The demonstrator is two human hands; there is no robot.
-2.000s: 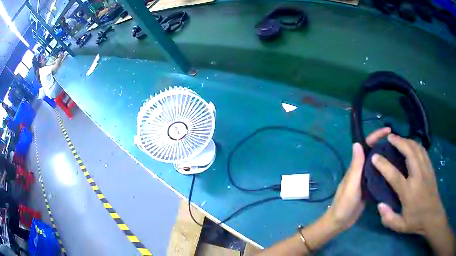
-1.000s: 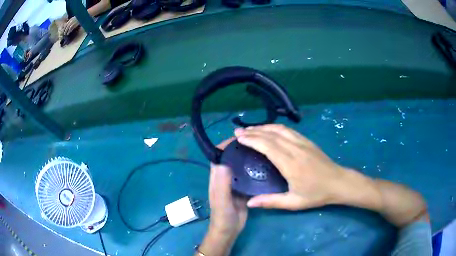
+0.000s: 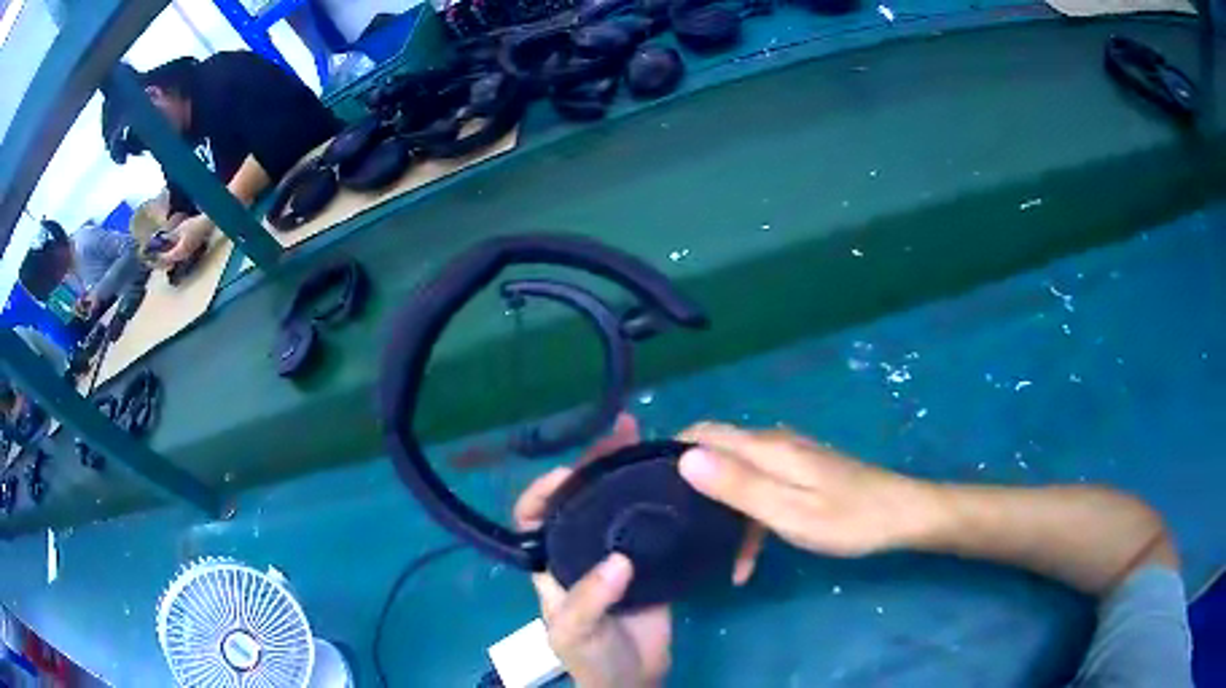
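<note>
Black over-ear headphones [image 3: 403, 370] are held up over the teal bench, the headband arching to the upper left. The near ear cup [image 3: 645, 518] shows a round black face with small dots at its middle. My left hand [image 3: 598, 612] grips the cup from below and the left, thumb on its face, other fingers partly hidden behind it. My right hand [image 3: 793, 497] holds the cup's upper right edge, thumb on the face. The other end of the headphones shows as an open C-shaped ring [image 3: 619, 363] behind the headband.
A white fan [image 3: 242, 645] and a white power adapter [image 3: 524, 655] with a black cable stand on the bench [image 3: 941, 403]. Headphones [image 3: 320, 312] lie on the green belt [image 3: 807, 188]. Many headphones are piled beyond it. Two people work at the upper left beside green posts [image 3: 188, 155].
The view has turned, and the fan and adapter sit lower in it. The cup's face now points more toward me, and my left thumb has moved onto it. More of the far side shows.
</note>
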